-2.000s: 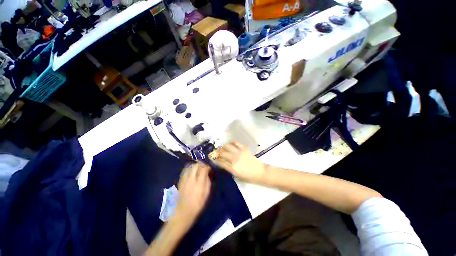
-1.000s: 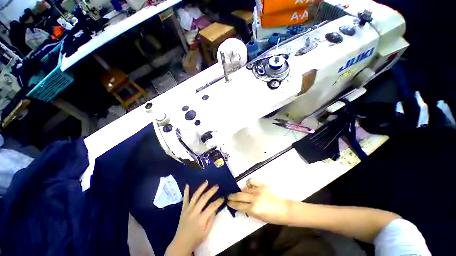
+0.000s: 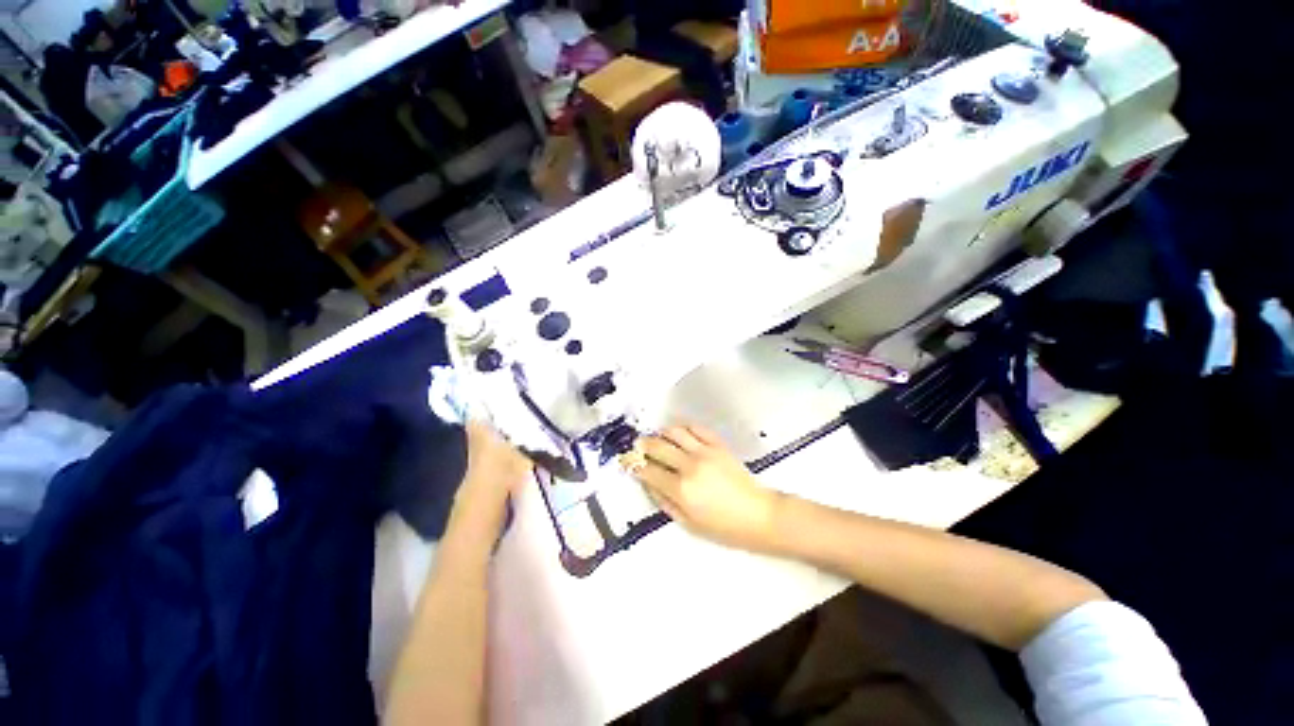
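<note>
The white lockstitch machine (image 3: 681, 298) with blue JUKI lettering crosses the middle. Its presser foot and needle (image 3: 610, 437) are at the left end of the head. The navy garment (image 3: 390, 426) lies left of and behind the needle, with a white paper or label (image 3: 451, 394) at its edge. My left hand (image 3: 497, 471) is at the garment's edge, left of the needle; its fingertips are hidden, so its grip is unclear. My right hand (image 3: 695, 485) is beside the presser foot with fingers bent; whether it holds anything is unclear.
A navy garment bundle (image 3: 156, 525) hangs over the table's left edge. Pink thread snips (image 3: 863, 367) lie under the machine arm. Dark strips (image 3: 908, 426) lie right of them. A large dark pile (image 3: 1135, 539) is at the far right. An orange box (image 3: 830, 36) stands behind the head.
The navy cloth has moved from in front of the needle to the left and back, baring the plate and table. My left hand moved up and left; my right hand moved up to the presser foot.
</note>
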